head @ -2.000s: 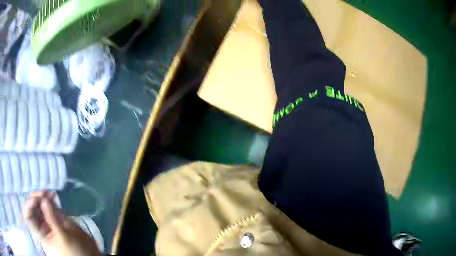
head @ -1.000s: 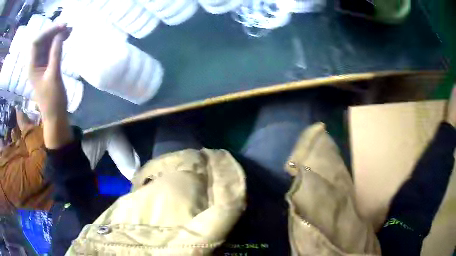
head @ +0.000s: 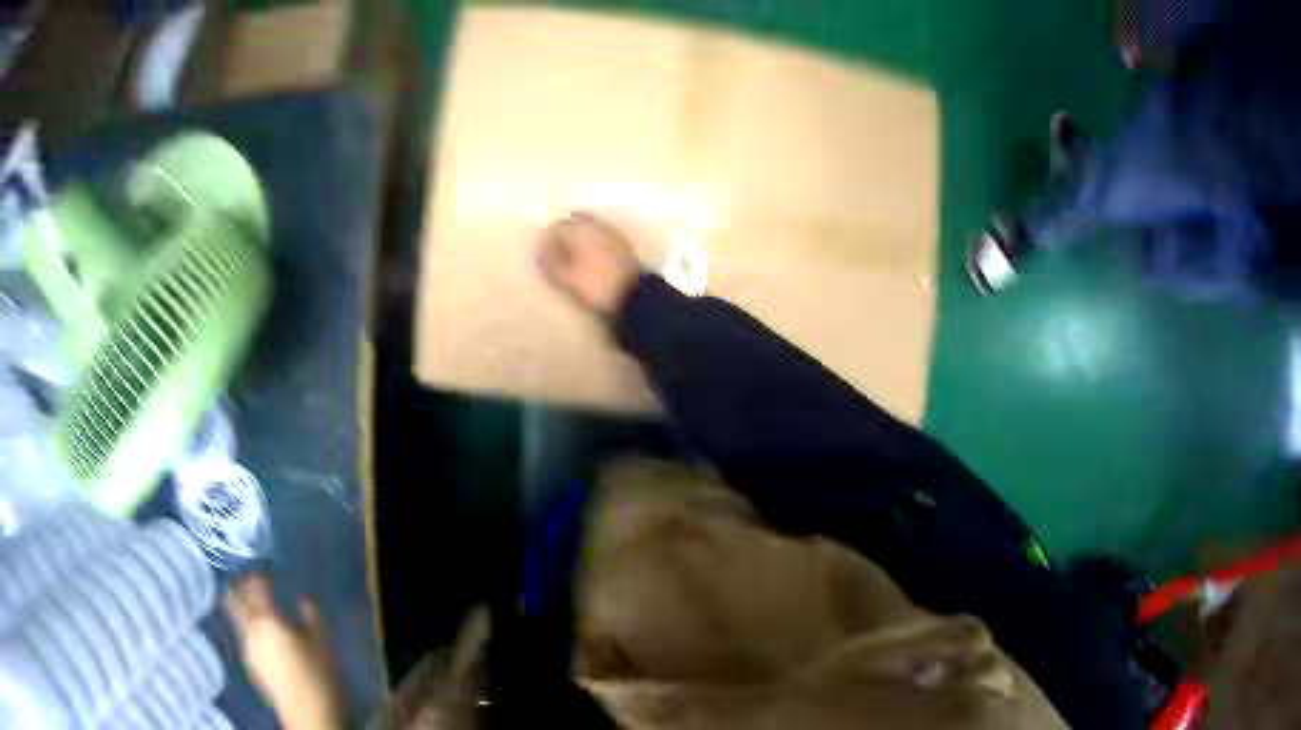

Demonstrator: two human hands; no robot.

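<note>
The plain brown cardboard carton (head: pixel 799 157) lies on the floor at upper centre. My right hand (head: pixel 588 264) is over its top, fingers curled and blurred; I cannot tell if it holds anything. A small whitish spot shows beside that wrist. My left hand (head: pixel 286 649) is at the lower left over the bench, partly cut off by the bottom edge, thumb and fingers apart, with nothing visible in it. It is just right of the white ribbed stacks of housings (head: pixel 114 599) and below the pile of loose whitish rings (head: pixel 221 506).
A pale green desk fan (head: pixel 164 357) stands on the dark bench (head: pixel 307 285), whose edge runs down left of the carton. Another person's blue-clad leg (head: pixel 1170 200) and shoe are at upper right on the green floor (head: pixel 1056 414). A red bar (head: pixel 1234 571) is at lower right.
The view has swung right, bringing the fan and carton into full view. My right hand now shows over the carton's middle instead of at the frame's edge. My left hand is nearer the ring pile.
</note>
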